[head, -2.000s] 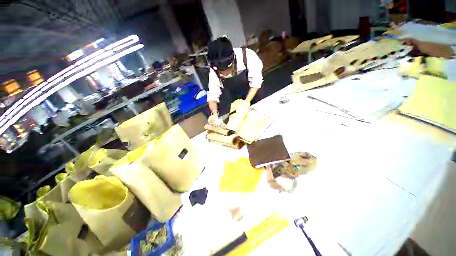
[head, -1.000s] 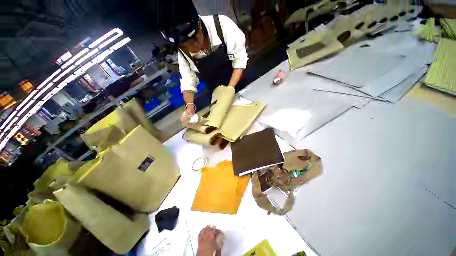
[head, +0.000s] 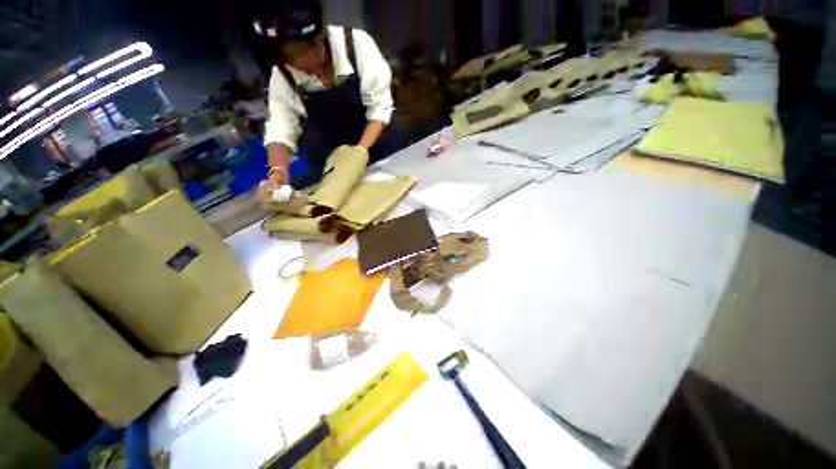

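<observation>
No hand of mine shows in the head view now. Nearest in front of me, a yellow template (head: pixel 376 403) with a dark bar lies slanted across the white table (head: pixel 564 284), cut off by the lower edge. A hammer (head: pixel 472 403) with a small metal head and long dark handle lies to its right. A clear bottle with a white label (head: pixel 337 349) lies on its side beyond the template. An orange sheet (head: pixel 330 298) lies behind the bottle. A crumpled black cloth (head: pixel 220 357) lies at the left.
Part-made bag bodies (head: pixel 151 275) stand at the left; a blue tray (head: pixel 137 446) is cut off below them. A dark brown pad (head: pixel 397 241) and brown scraps (head: pixel 458 254) lie mid-table. A person (head: pixel 325 92) across the table handles khaki panels (head: pixel 376 201). Yellow sheets (head: pixel 715 137) lie far right.
The view has swung right, so things sit further left. A hand at the bottle a second ago is gone from view; the bottle lies on the table. The hammer shows again.
</observation>
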